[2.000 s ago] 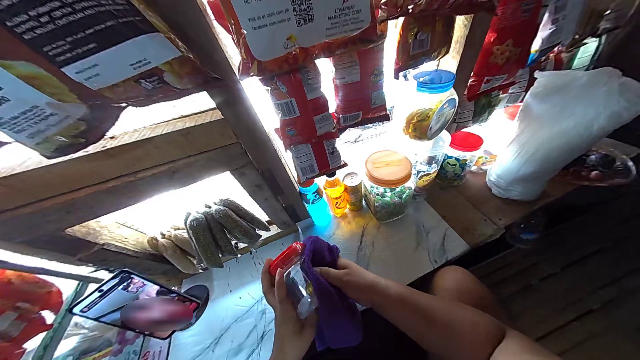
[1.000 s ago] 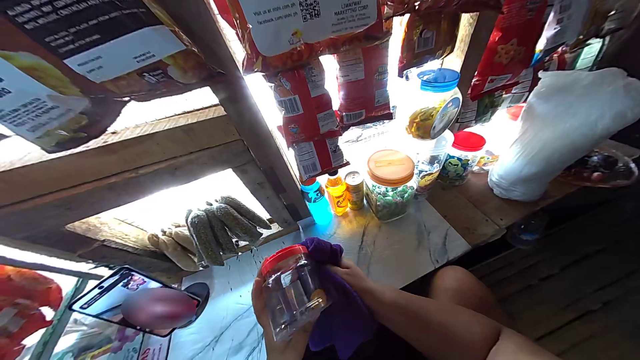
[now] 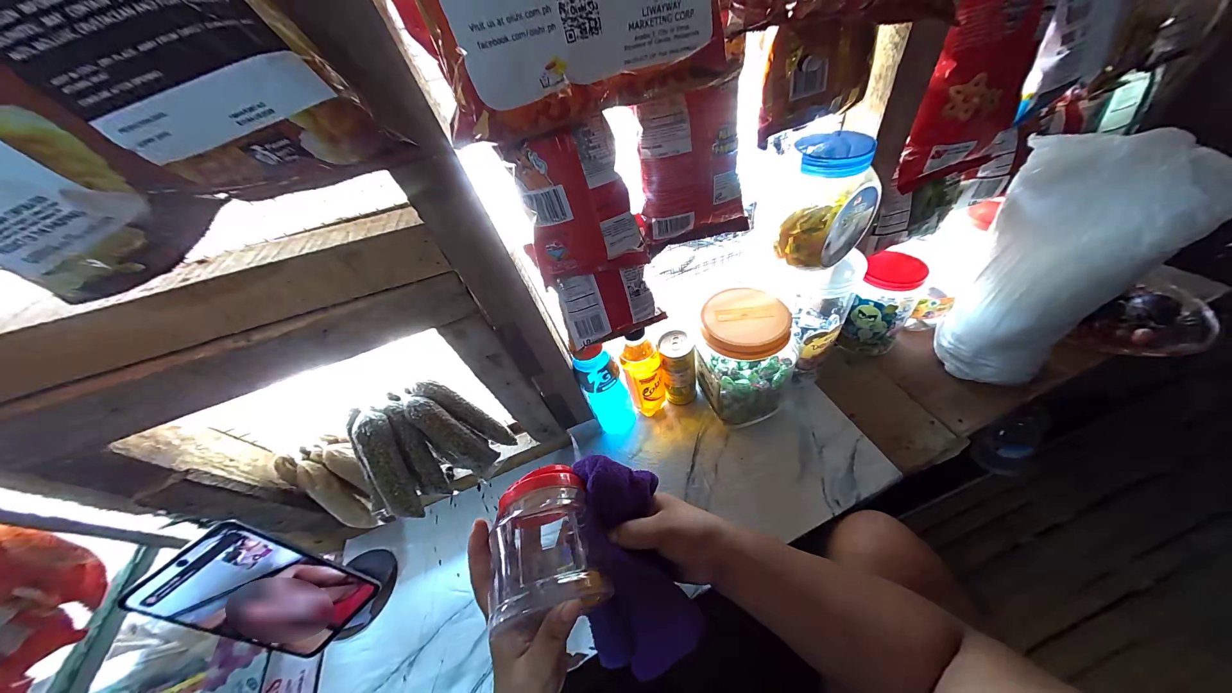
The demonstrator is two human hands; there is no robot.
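Note:
My left hand (image 3: 534, 640) holds a clear plastic jar (image 3: 539, 558) with a red lid (image 3: 540, 486), its fingers around the lower side and base. The jar is tilted, and little shows inside it. A purple cloth (image 3: 630, 577) is bunched in my right hand (image 3: 674, 539) and lies against the jar's right side, hanging down below the hand. Both hands are above the near edge of the marble-patterned counter (image 3: 770, 472).
Behind the hands stand a blue bottle (image 3: 606, 390), an orange bottle (image 3: 643, 375), a can (image 3: 678, 368) and a candy jar (image 3: 746, 371). A phone (image 3: 250, 587) leans at left. Snack packs (image 3: 582, 202) hang above; a white plastic bag (image 3: 1068, 250) stands right.
The jar has turned in my left hand: its red lid faced the camera side lower down two seconds ago, and now its clear side shows. The purple cloth stays in my right hand.

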